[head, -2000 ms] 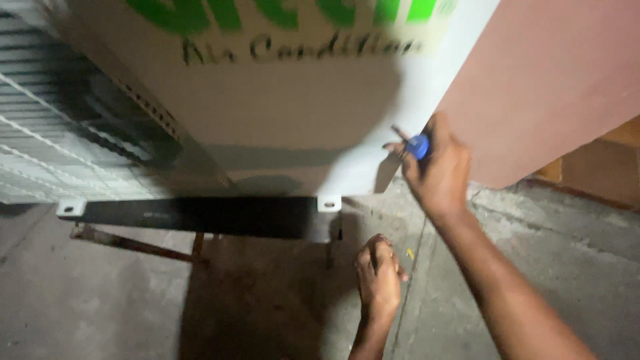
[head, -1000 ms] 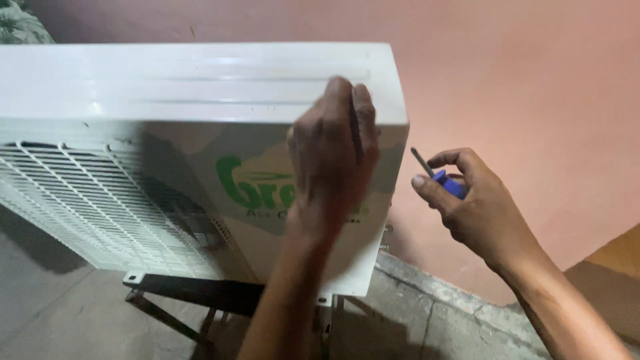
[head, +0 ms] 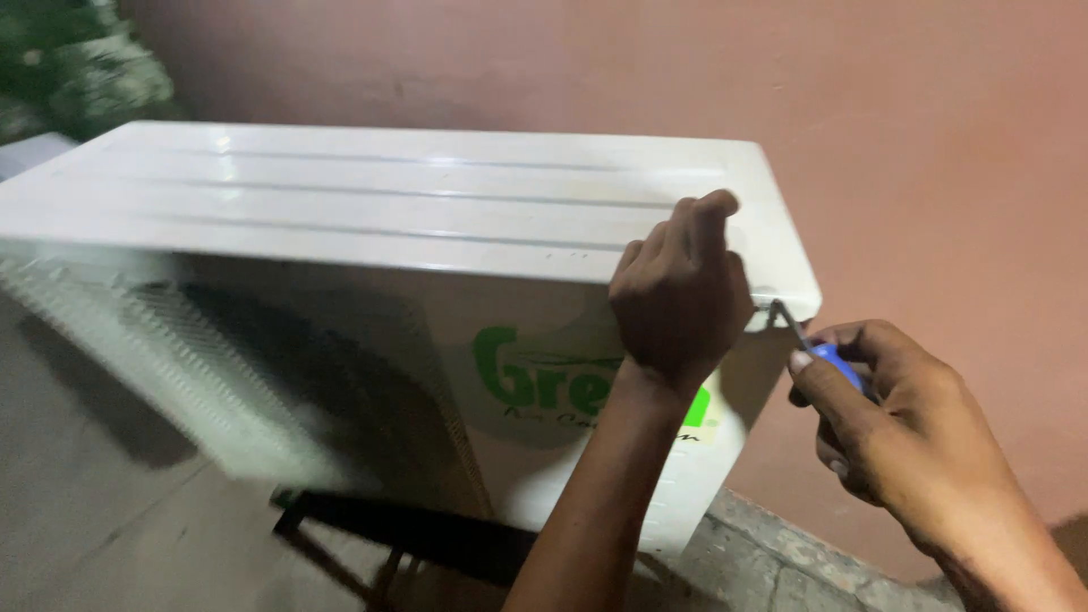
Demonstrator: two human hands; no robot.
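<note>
A white air conditioner outdoor unit [head: 552, 476] fills the middle, with a ribbed top cover [head: 408, 195] and a dark fan grille [head: 306, 374] on its front. My left hand [head: 680, 289] rests against the cover's front edge near the right corner, fingers curled; whether it pinches something small is hidden. Just right of it, my right hand [head: 884, 408] holds a screwdriver [head: 837, 365] by its blue handle. The metal shank points up and left, its tip at the recessed spot [head: 765, 306] on the cover's corner edge. A screw there cannot be made out.
Behind and right of the unit stands a pink wall [head: 935, 170]. A dark metal stand [head: 408, 527] supports the unit above a concrete floor [head: 127, 527]. Blurred green foliage [head: 76, 68] is at the upper left. A low concrete ledge [head: 782, 544] runs along the wall's foot.
The screwdriver tip has come from beside the unit to the cover's corner edge. My left hand, low by the unit's base two seconds ago, is up at the cover. The view has shifted upward.
</note>
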